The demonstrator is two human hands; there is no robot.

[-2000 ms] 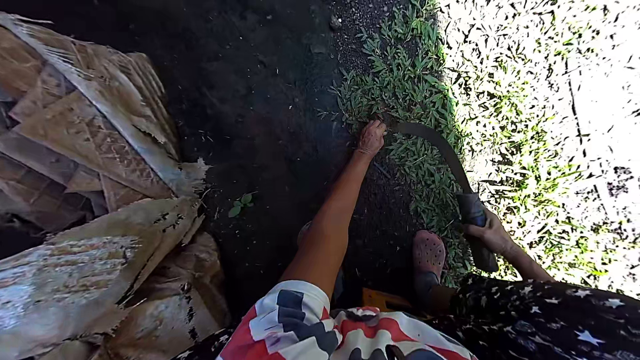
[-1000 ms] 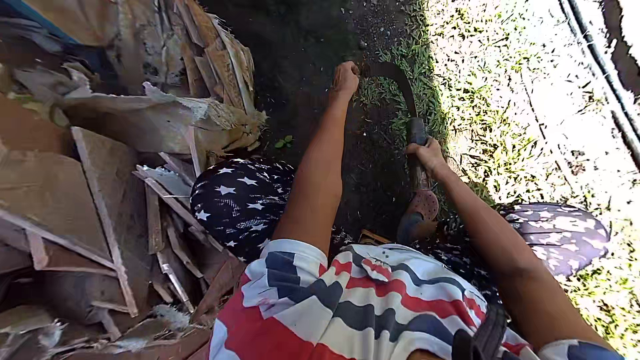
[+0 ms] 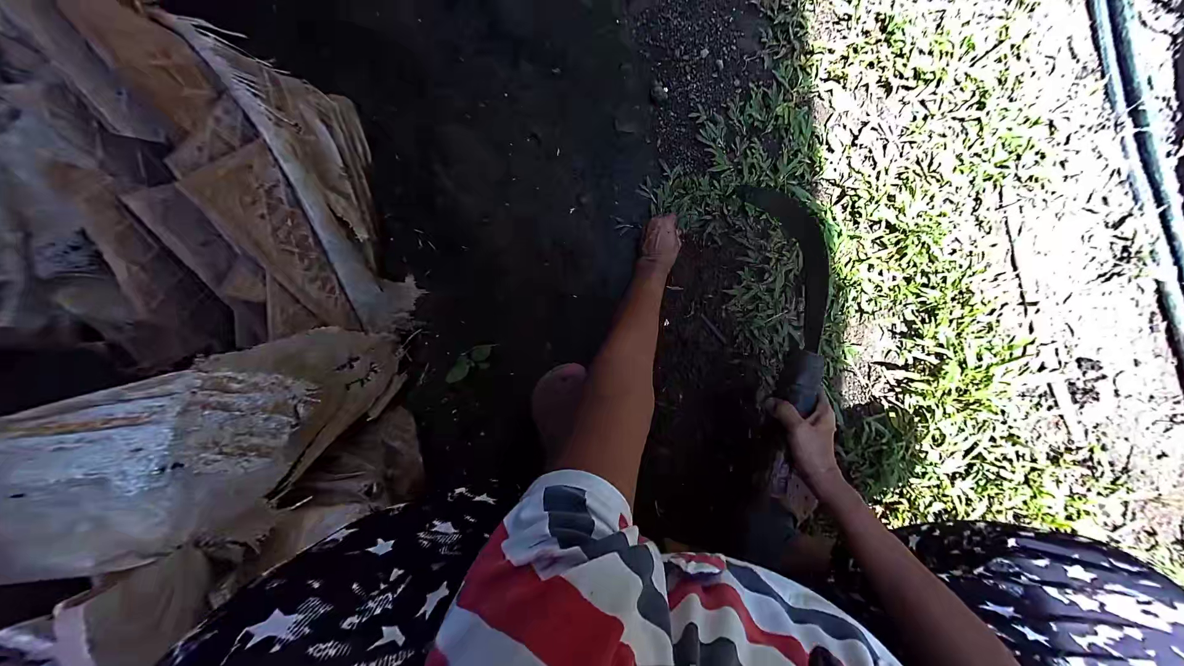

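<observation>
My right hand [image 3: 810, 435] is closed around the dark handle [image 3: 803, 381] of a sickle. Its curved, dark blade [image 3: 810, 254] arcs up and to the left over low green grass [image 3: 740, 157], and the tip is partly lost among the leaves. To the left of that tip, my left hand [image 3: 660, 239] is closed at the left edge of the grass patch, where bare soil begins. It appears to grip some grass, though the fingers hide most of what is in them.
Dry, layered sheets of brown plant material [image 3: 268, 203] are piled at the left. Dark soil [image 3: 499, 185] lies between pile and grass. A small leafy seedling [image 3: 470, 363] grows near the pile. Dark hoses or pipes [image 3: 1142, 139] run along the sunlit right side.
The sickle stays in my right hand. Its blade tip, close to my left hand in the earlier frames, now stands apart from it to the right. The view has shifted.
</observation>
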